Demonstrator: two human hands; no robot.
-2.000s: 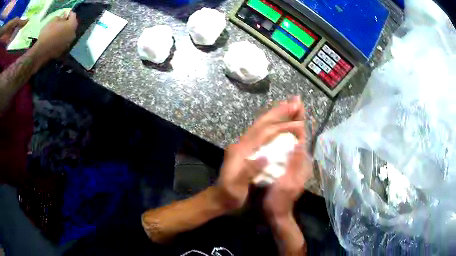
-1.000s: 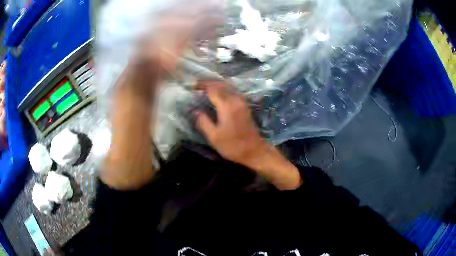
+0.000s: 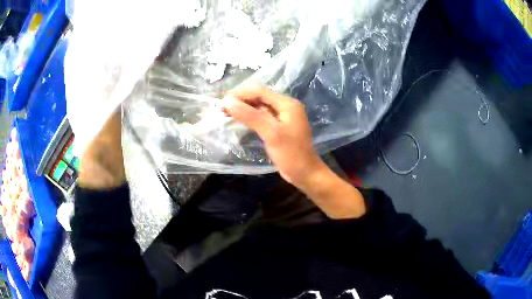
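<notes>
A large clear plastic bag [image 3: 350, 76] lies open in front of me, with white lumpy material [image 3: 236, 44] inside it. My right hand [image 3: 274, 128] pinches the bag's near edge between thumb and fingers. My left hand [image 3: 128, 76] reaches into the bag at the upper left; the whitish plastic covers it, only the wrist shows bare, and its fingers and what they touch are hidden. The scale [image 3: 61, 163] shows partly at the left, behind my left forearm. A white lump [image 3: 65, 216] shows partly beside my left sleeve.
A blue tray [image 3: 44, 216] with peach-pink pieces [image 3: 17, 204] stands at the far left. The speckled counter [image 3: 146, 201] runs below the bag. Blue crates [image 3: 507, 41] stand at the right. A thin looped cord [image 3: 402, 172] lies on the dark floor.
The view has turned from the lumps and scale toward the bag. My hands have parted from around a white lump; the right now holds the bag edge and the left is inside the bag.
</notes>
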